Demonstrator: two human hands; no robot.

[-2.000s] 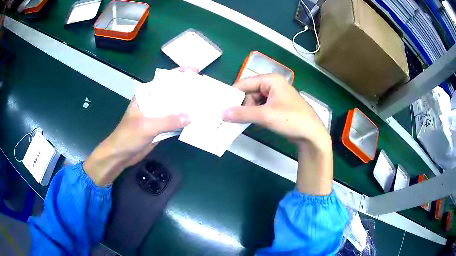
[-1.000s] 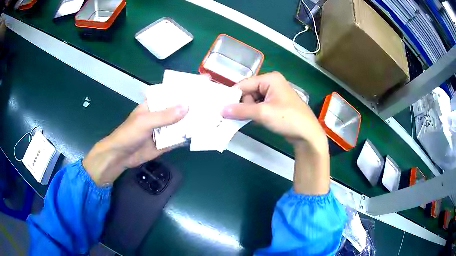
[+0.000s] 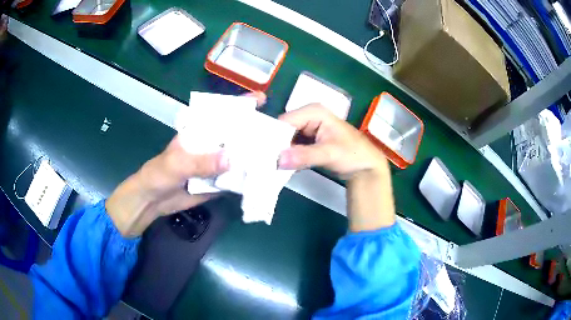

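A fanned stack of white cards (image 3: 216, 128) is held between both hands above the bench's belt-side edge. My left hand (image 3: 181, 172) grips the stack from the left, its thumb on top and one fingertip showing behind the cards. My right hand (image 3: 329, 147) pinches cards at the right side of the fan between thumb and fingers. Some cards hang down between the hands. The cards' print is too washed out to read. An open tin body with an orange-red rim (image 3: 247, 56) stands on the green belt just beyond the cards.
On the belt are white lids (image 3: 170, 30) and another orange-rimmed tin (image 3: 394, 129). A dark phone (image 3: 166, 262) lies under my left forearm. A white box with a cord (image 3: 47, 194) is at left. Beyond the belt stands a carton (image 3: 451, 59); a metal post (image 3: 526, 240) crosses at right.
The tins and lids have moved left along the belt. Both hands still hold the cards; the fan has changed shape, with cards now hanging lower. My right hand has shifted slightly left.
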